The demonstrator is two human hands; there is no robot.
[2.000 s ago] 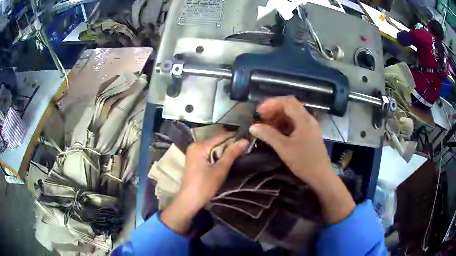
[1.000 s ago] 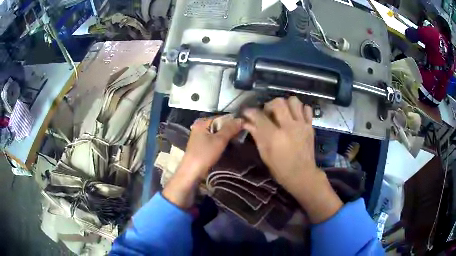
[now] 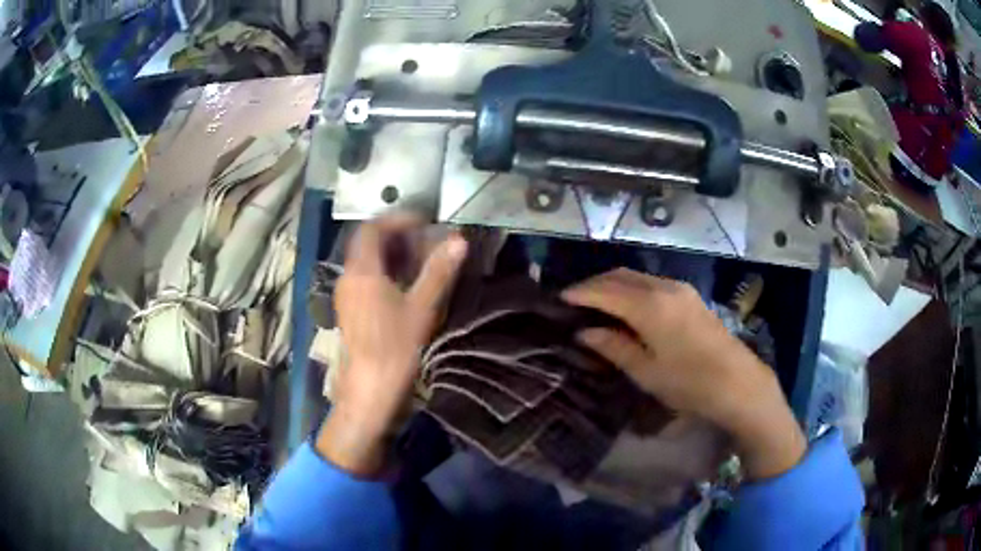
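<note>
The dark brown bundle of cloth pieces [image 3: 506, 371] lies fanned below the machine plate, with pale edge lines. My right hand [image 3: 672, 350] is at the right of the bundle, its fingertips on the upper brown cloth; whether it grips a piece is hidden. My left hand [image 3: 387, 312] is raised at the left of the bundle, blurred, with thumb and fingers near the plate's lower edge. Dark cloth shows behind its thumb; I cannot tell whether it holds it. The machine's steel plate [image 3: 403, 215] and its small front fittings [image 3: 602, 210] are uncovered by the hands.
The blue-grey roller bracket [image 3: 613, 92] and chrome guide rod [image 3: 420, 112] cross the plate. The tray's blue edge [image 3: 310, 280] runs at the left. Beige tied bundles [image 3: 178, 334] are heaped further left. A small tan brush-like item [image 3: 745, 294] lies at right. A person in red [image 3: 918, 86] is at upper right.
My hands were together at the plate's lower edge and are now apart. The left moved left; the right moved down and right onto the brown bundle. The fittings between them now show.
</note>
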